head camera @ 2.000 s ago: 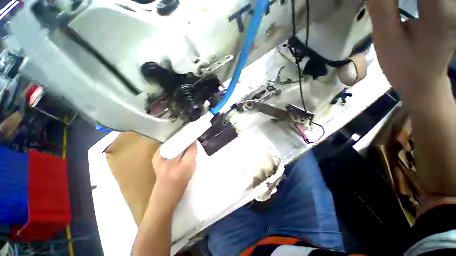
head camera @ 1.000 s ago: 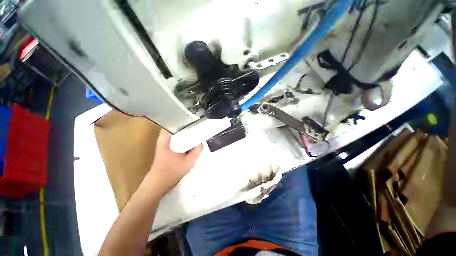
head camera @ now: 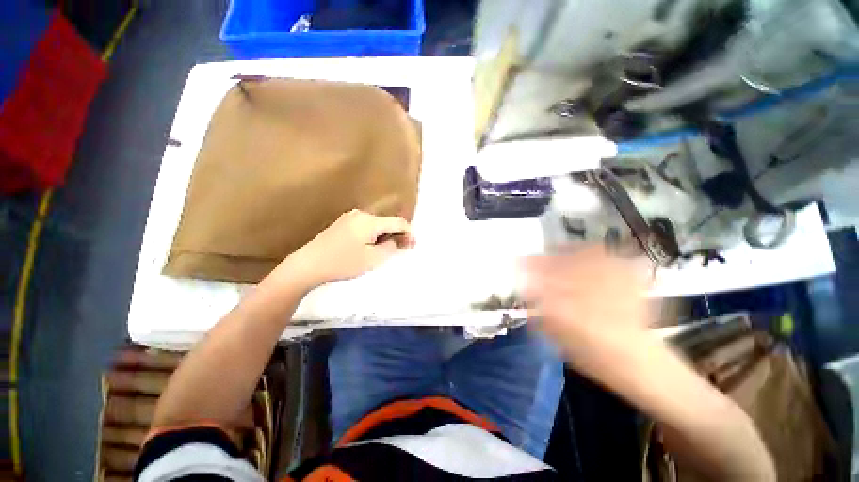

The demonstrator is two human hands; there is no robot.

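A tan-brown panel (head camera: 292, 160) with a rounded right end lies on the white table, left of the sewing machine. My left hand (head camera: 353, 249) is at the panel's lower right edge, fingers curled, with the thumb and fingertips close together; it pinches the edge. My right hand (head camera: 589, 287) is blurred, in front of the machine bed, with nothing visible in it. The white guard bar (head camera: 546, 157) and the dark needle plate (head camera: 509, 194) are between the hands and the machine head (head camera: 584, 75).
A blue bin (head camera: 322, 41) stands beyond the white table (head camera: 151, 273). Brown panel stacks stand at left (head camera: 132, 414) and right (head camera: 768, 377) of my legs. A red bin (head camera: 52, 104) is on the left floor. The blue hose (head camera: 673, 137) runs along the machine.
The view has swung left and down. The panel now lies fully in view, away from the needle area. My left hand is at its right edge, and my right hand has come in over the front of the machine bed.
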